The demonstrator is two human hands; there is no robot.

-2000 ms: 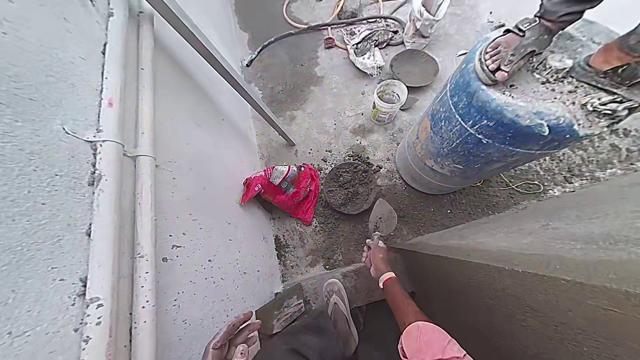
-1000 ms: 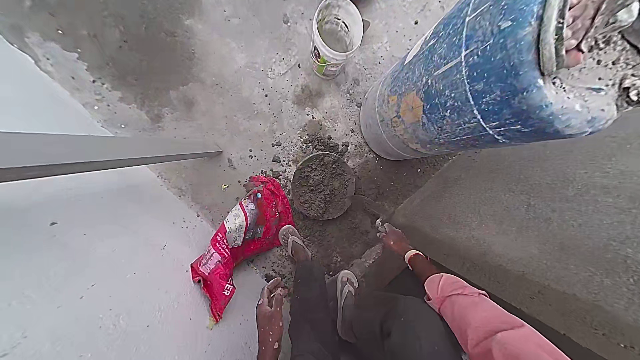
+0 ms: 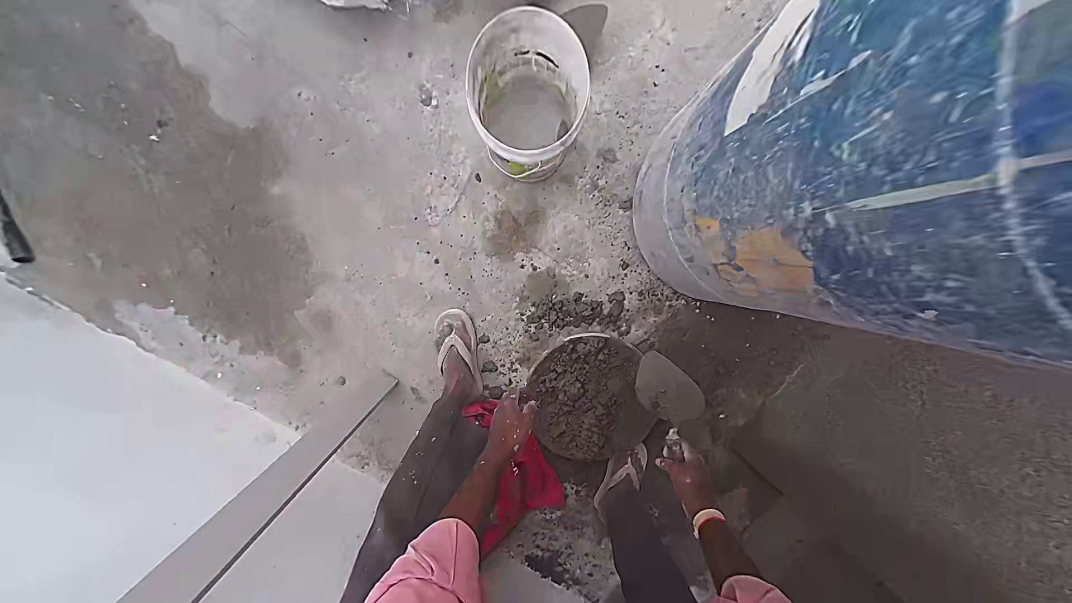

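Note:
A round pan of mortar [image 3: 586, 398] rests on the floor between my feet. My left hand [image 3: 511, 425] is at the pan's left rim, its fingers apparently closed on the edge. My right hand [image 3: 685, 469] grips the handle of a trowel [image 3: 668, 387], whose rounded blade lies flat beside the pan's right rim. Beneath my left forearm is a crumpled red plastic bag [image 3: 529, 486], partly hidden by the arm and leg.
A white plastic bucket [image 3: 529, 155] stands beyond the pan. At the right a large blue drum [image 3: 871, 167] spattered with cement rises close by. A long straight metal bar [image 3: 276, 486] slants across the lower left, beside the white wall. Mortar crumbs [image 3: 578, 310] litter the floor.
My left hand has come from beside my leg to the pan's left rim. My left foot has moved forward, left of the pan. The view has shifted closer to the bucket and drum.

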